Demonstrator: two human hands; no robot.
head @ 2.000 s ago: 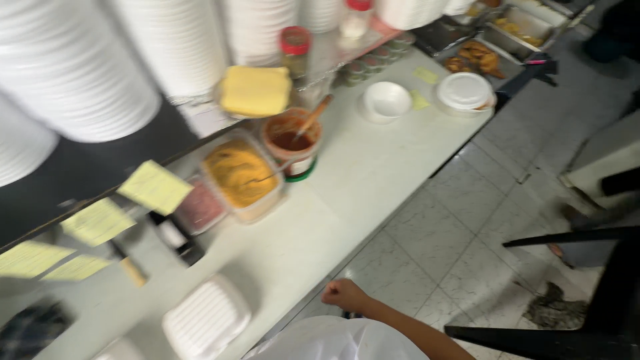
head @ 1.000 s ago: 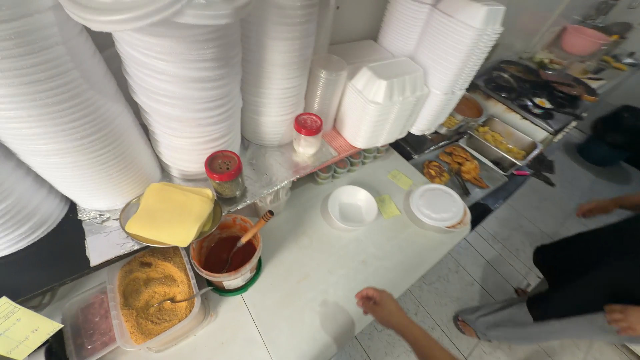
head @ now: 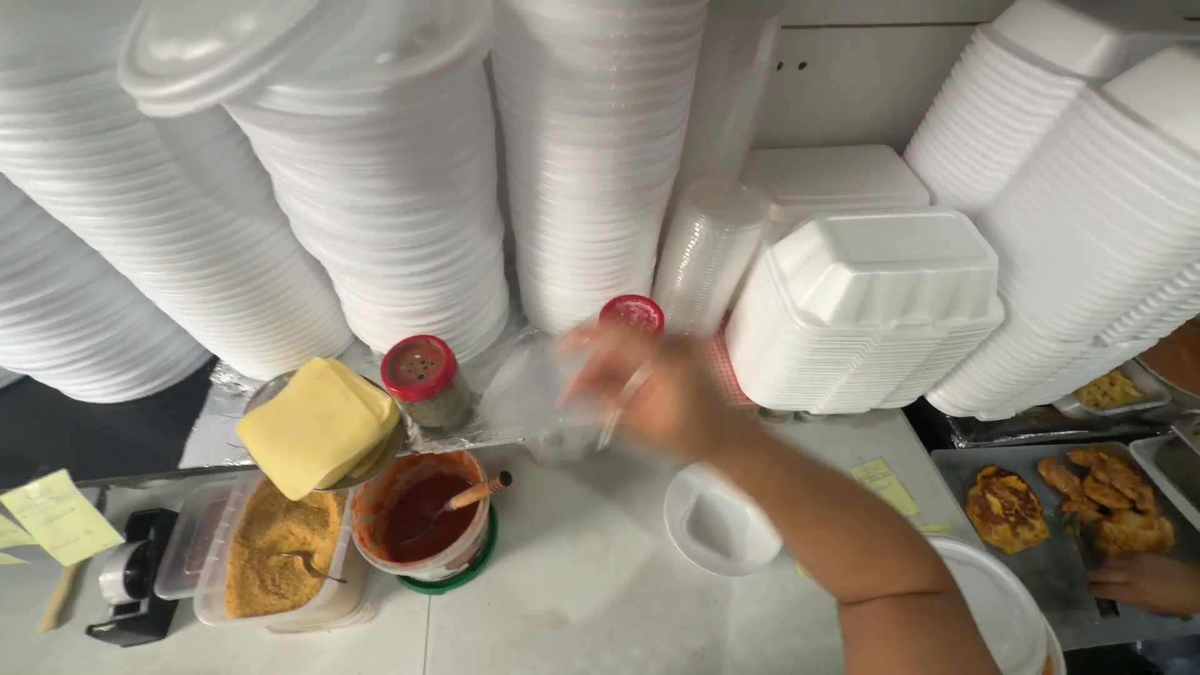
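My right hand (head: 647, 389), blurred, reaches in from the lower right over the back of the counter. Its fingers are around a clear plastic piece (head: 534, 384), too blurred to name exactly. Just behind the hand is a red-lidded shaker (head: 631, 314); clear plastic containers (head: 562, 442) are partly hidden below it. A white foam bowl (head: 717, 525) lies under my forearm. To the left are another red-lidded shaker (head: 422, 375), a plate of yellow cheese slices (head: 319, 427), a tub of red sauce (head: 422, 516) with a wooden-handled utensil, and a container of orange-brown powder (head: 281, 553) with a spoon. My left hand is out of view.
Tall stacks of white foam bowls (head: 600, 169) and clamshell boxes (head: 872, 309) line the back. A lidded white container (head: 994, 609) stands at right. Another person's hand (head: 1144, 581) is beside a tray of cooked food (head: 1003, 506). A tape dispenser (head: 136, 581) sits left.
My right hand has risen from the counter's front edge to the back, where it is now around clear plastic. The view has moved closer to the stacks.
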